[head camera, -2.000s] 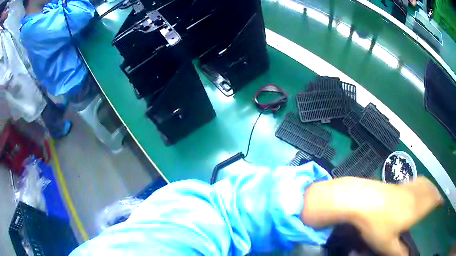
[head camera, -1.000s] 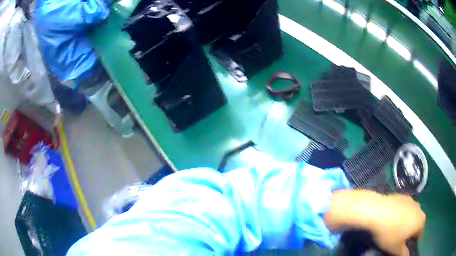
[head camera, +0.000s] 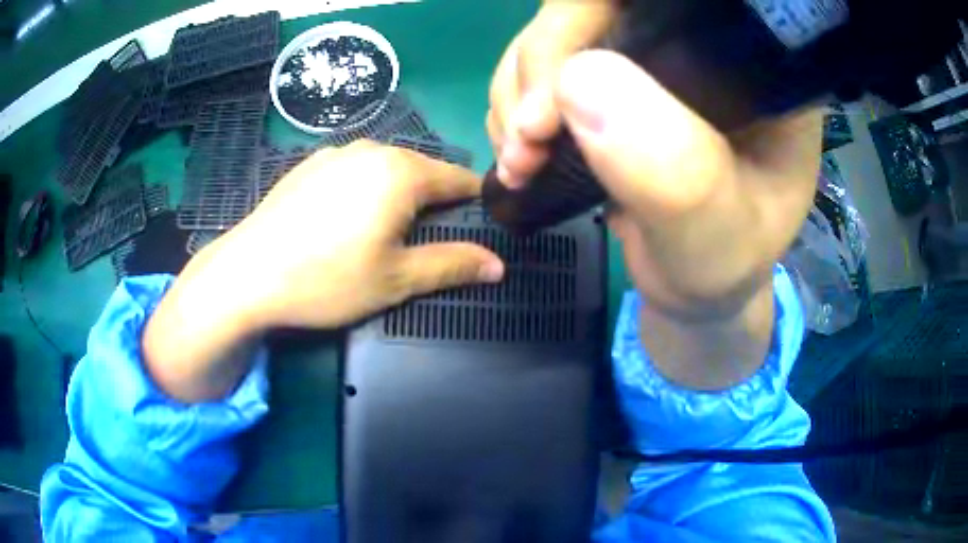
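Observation:
The dark grey-black rear housing (head camera: 467, 435) lies lengthwise in front of me, its slotted vent area (head camera: 478, 316) at the far end. My left hand (head camera: 318, 239) lies across its left far corner, thumb on the slots and index finger reaching to the tool's nose; thumb and finger are apart. My right hand (head camera: 658, 180) grips the thick black electric screwdriver (head camera: 690, 53), which slants down from the upper right. Its nose is at the housing's far edge, between my hands. The bit and any screw there are hidden.
Several vent grilles (head camera: 223, 159) lie in a loose pile at the upper left. The white-rimmed dish (head camera: 395, 69) of dark specks stands beyond the housing. A reddish loop (head camera: 34, 223) is at far left. A black cable (head camera: 796, 453) crosses at right, near clear plastic bags (head camera: 833, 281).
The view has swung from the bench's left side to the housing. Both hands are now at the housing; the right one shows gripping the screwdriver. The standing housings have left the view.

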